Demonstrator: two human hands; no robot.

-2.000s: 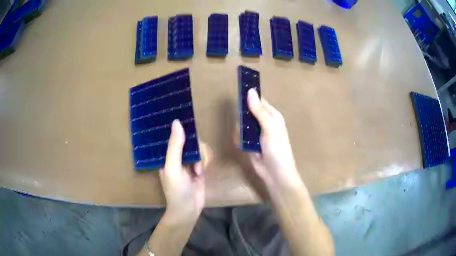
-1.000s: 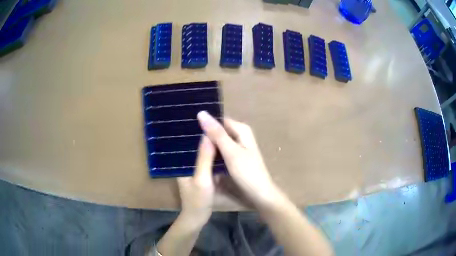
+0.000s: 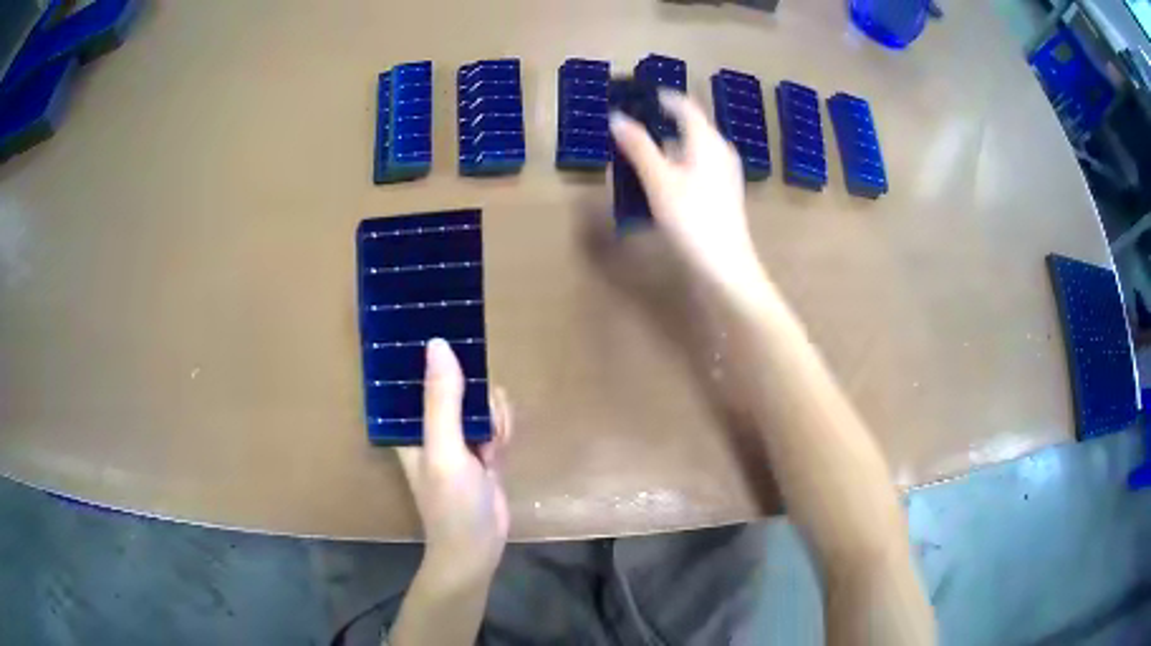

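My left hand (image 3: 457, 467) holds a partly split cell stack (image 3: 423, 290), a dark-blue upright rectangle with silver lines, by its lower right edge, thumb on top. My right hand (image 3: 688, 164) grips a narrow block of cell strips (image 3: 631, 189), over the row of strip piles at the back. That block overlaps the view of the fourth pile (image 3: 661, 71), partly hidden by block and hand; whether they touch I cannot tell. Other piles stand left of it, such as the third pile (image 3: 583, 116), and right of it, such as the fifth pile (image 3: 742, 123).
Finished strip stacks (image 3: 44, 82) lie at the far left of the tan table (image 3: 227, 278). A thick stack of uncut cells (image 3: 1093, 343) lies at the right table edge. A clear blue bottle (image 3: 890, 19) stands at the back right. A dark object (image 3: 726, 4) is cut off at the top.
My right hand has come away from the cell piece with a narrow strip block and moved up to the row. The piece in my left hand is narrower.
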